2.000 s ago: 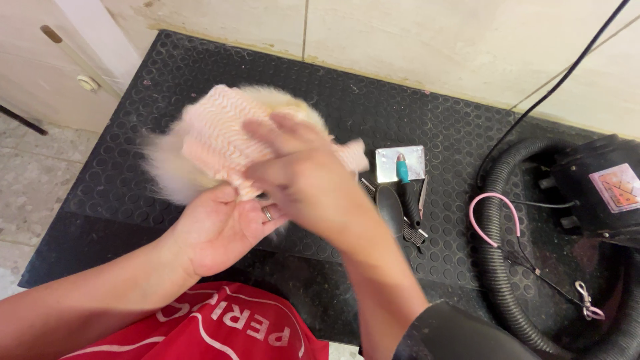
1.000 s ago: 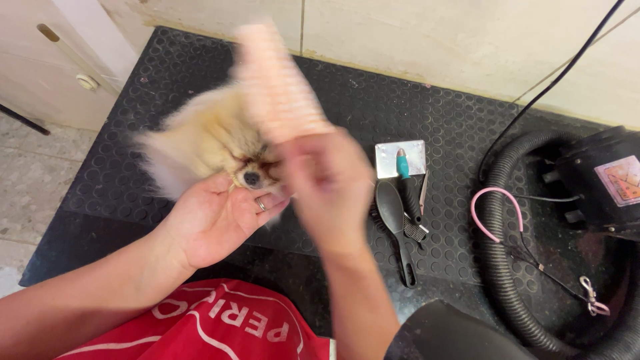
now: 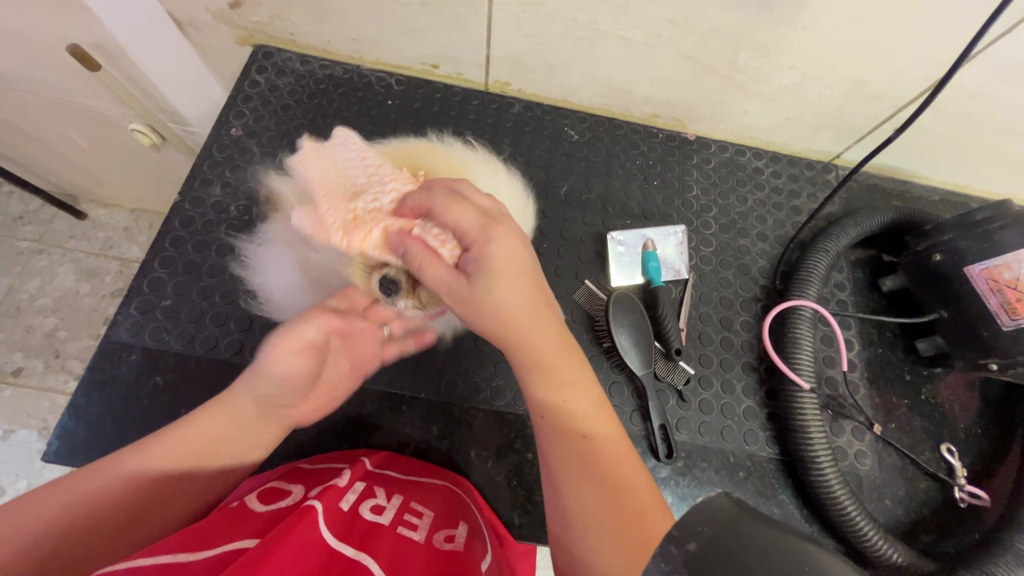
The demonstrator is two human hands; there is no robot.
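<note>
A fluffy cream-coloured dog point(image 3: 488, 172) is on the black rubber mat, its dark nose showing near the middle of its body. My right hand point(image 3: 472, 256) grips a pink textured cloth point(image 3: 344, 192) that lies over the dog's head and hides its eyes. Palm up, with fingers spread, my left hand point(image 3: 344, 348) is under the dog's chin and wears a ring. Whether its fingertips touch the chin fur is hard to tell.
Right of the dog lie a black brush point(image 3: 632, 332), a metal comb point(image 3: 676, 368), a teal-and-black tool point(image 3: 652, 264) and a slicker brush's metal plate point(image 3: 620, 256). Farther right are a black corrugated hose point(image 3: 808, 416), a dryer point(image 3: 960, 288) and a pink loop leash point(image 3: 772, 344). A tiled wall borders the mat.
One second ago the pink cloth was raised off the dog and its face showed. My right hand has brought the cloth back onto the head. My left hand has stayed by the chin.
</note>
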